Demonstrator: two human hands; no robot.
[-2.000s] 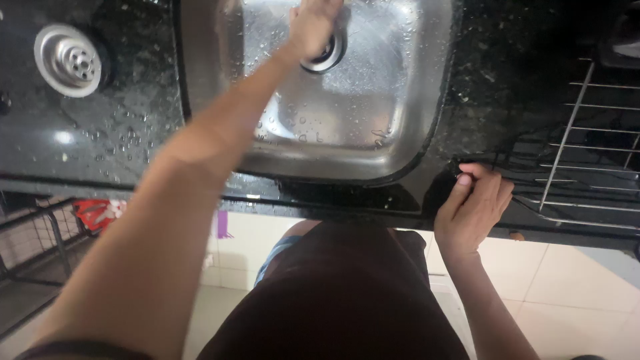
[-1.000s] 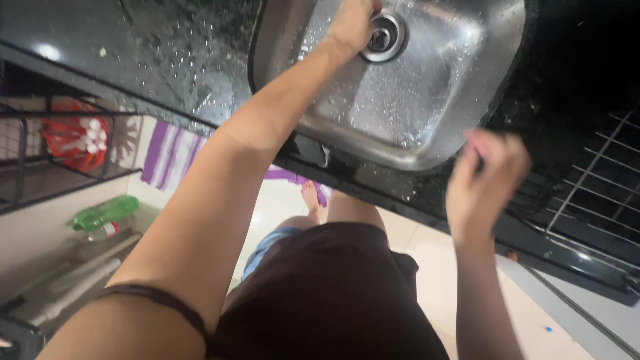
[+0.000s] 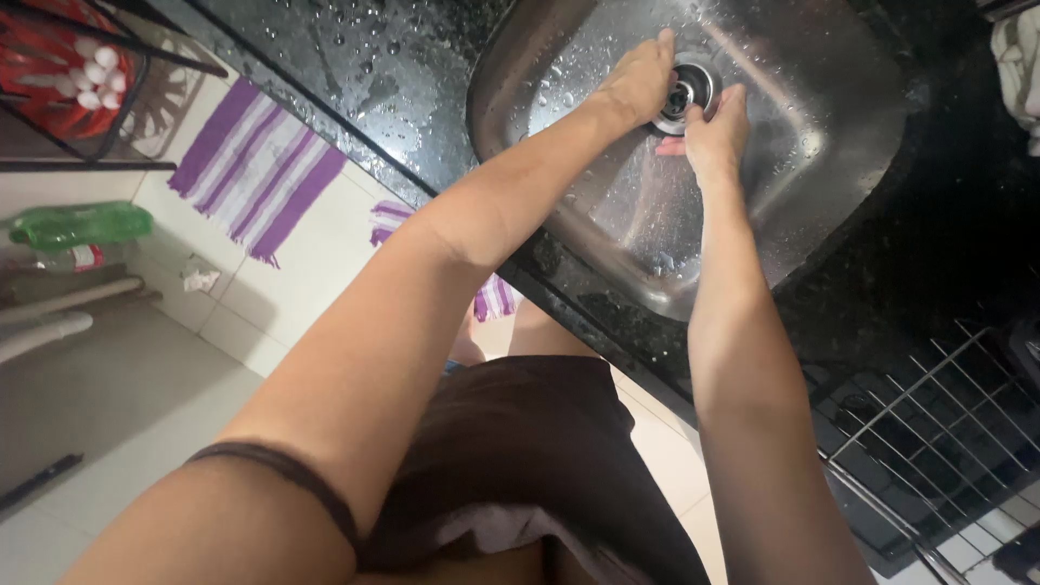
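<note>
Both of my hands are inside a wet stainless steel sink set in a dark stone counter. My left hand is at the left edge of the round drain, its fingers pointing up and away; whether anything is in it cannot be told. At the drain's lower right is my right hand, thumb and fingers apart, with nothing seen in it. Water drops cover the sink's bottom and walls.
Drops wet the stone counter left of the sink. A wire rack stands at the right, and folded cloth lies at the upper right. Below left are a purple striped mat, a green plastic bottle and a black rack with eggs.
My right hand has moved from the counter's front edge, over the sink's rim, into the sink beside the drain. My left hand stays near the drain. The view has turned and shifted.
</note>
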